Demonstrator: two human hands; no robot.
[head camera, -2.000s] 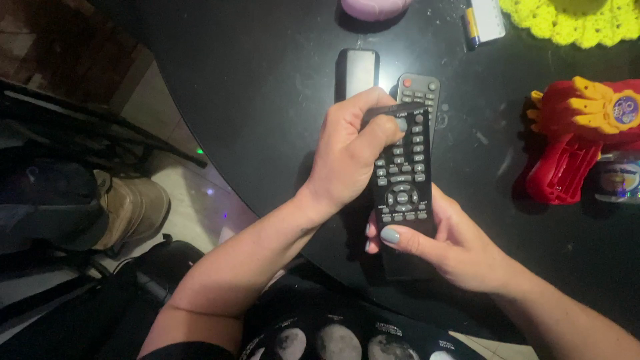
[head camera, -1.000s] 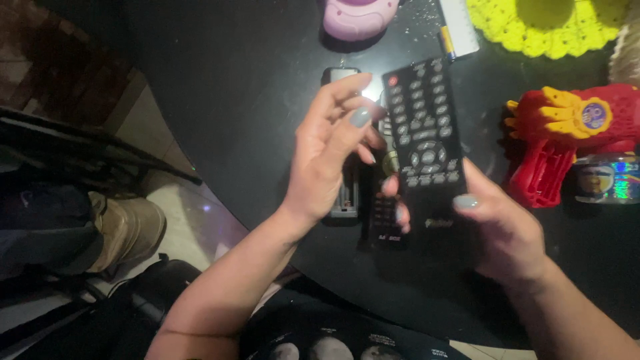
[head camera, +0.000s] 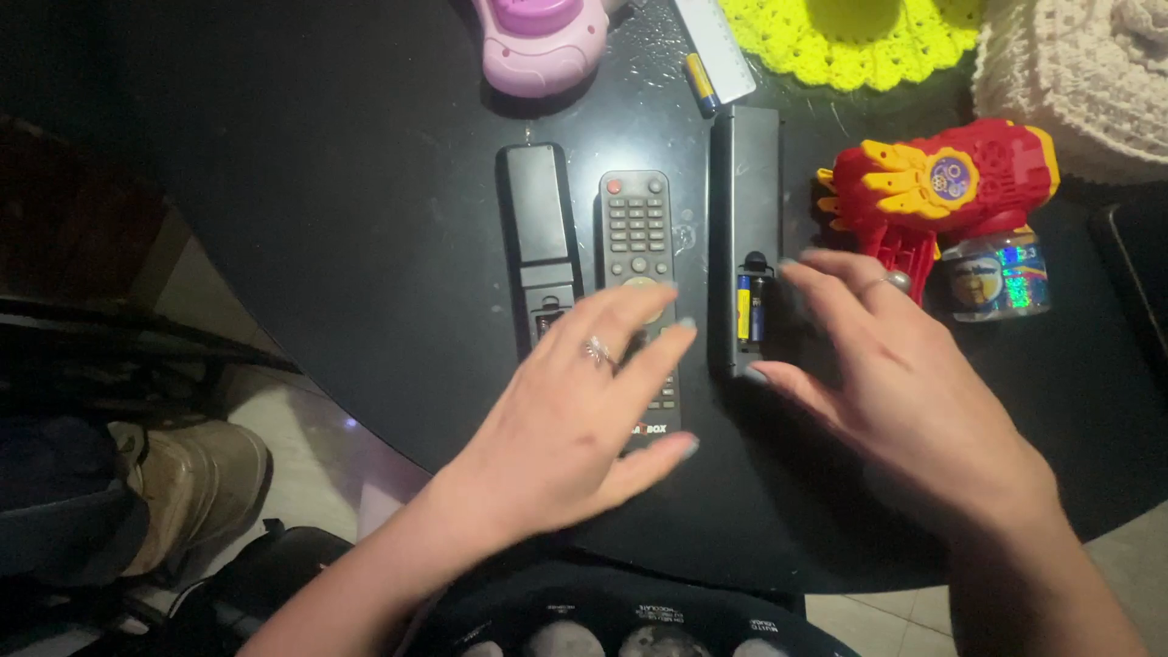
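Observation:
Three remote controls lie in a row on the black table. The right one (head camera: 757, 182) is face down, its battery bay uncovered with two batteries (head camera: 750, 308) inside. Beside its lower right edge my right hand (head camera: 885, 383) is spread, holding nothing. My left hand (head camera: 584, 401) hovers with parted fingers over the lower half of the middle remote (head camera: 637, 219), which lies buttons up. The left remote (head camera: 537, 205) is face down with its bay uncovered, its lower end hidden by my left hand. A loose battery (head camera: 701, 84) lies by a white ruler-like strip (head camera: 716, 46).
A pink and purple plastic toy (head camera: 545, 55) stands at the top. To the right are a red and yellow toy (head camera: 958, 173), a small labelled bottle (head camera: 996, 278), a neon-yellow crocheted mat (head camera: 849, 55) and a cream knitted item (head camera: 1077, 82). The round table edge (head camera: 310, 365) curves at left.
The black remote that was in my right hand now lies face down on the table at right, released. My left hand has moved down, over the middle remote.

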